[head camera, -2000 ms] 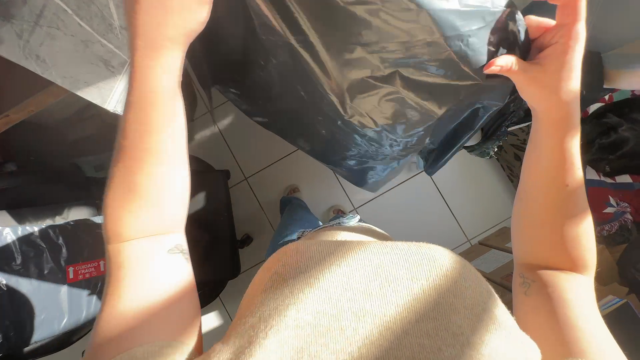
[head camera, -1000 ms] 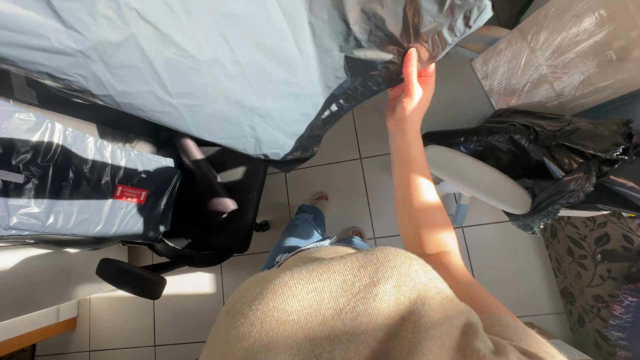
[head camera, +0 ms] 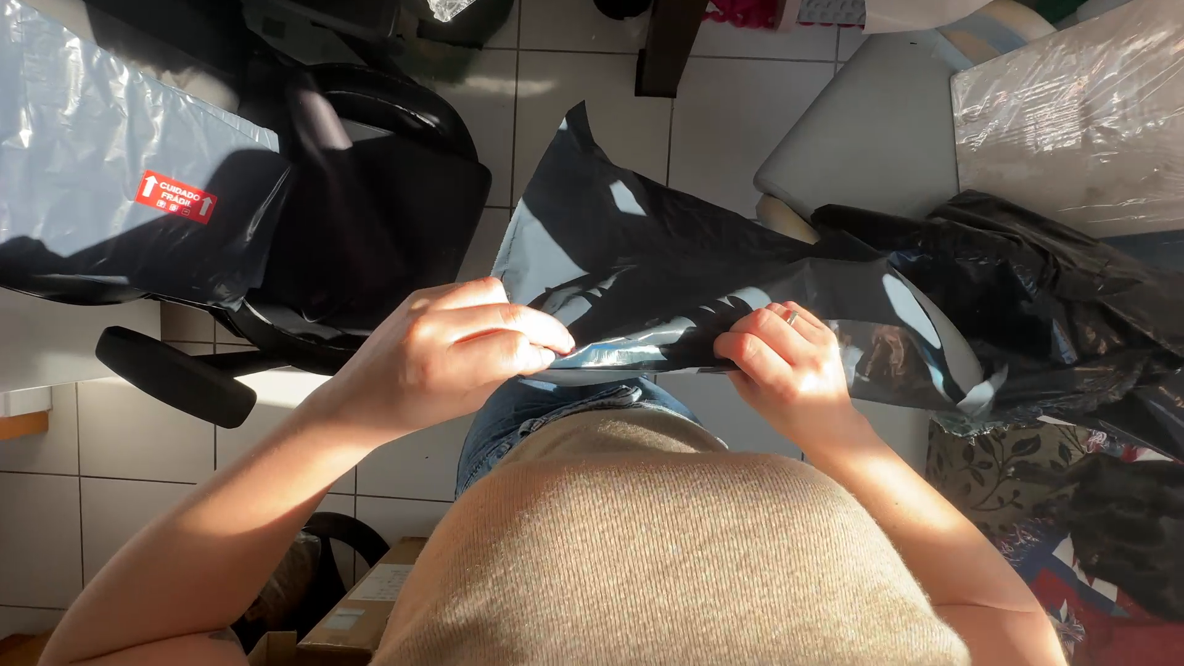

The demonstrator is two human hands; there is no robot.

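Observation:
A large grey and black plastic bag (head camera: 684, 240) stretches between my hands in front of my waist, its near edge roughly level. My left hand (head camera: 462, 347) pinches that edge at its left part, fingertips together. My right hand (head camera: 786, 361), with a ring on one finger, grips the same edge further right. One pointed corner of the bag sticks up beyond my hands, and the other end spreads right, close to crumpled black plastic (head camera: 1045, 287).
A black office chair (head camera: 388, 213) stands at left, with a grey plastic-wrapped package (head camera: 92, 148) bearing a red fragile sticker. A clear-wrapped package (head camera: 1073, 111) lies upper right. A cardboard box (head camera: 370, 601) sits low left, patterned fabric (head camera: 999, 472) low right.
The bag was spread wide and held high; now it is lower, before my waist. My left hand, out of view one second ago, now holds its edge. The view has shifted.

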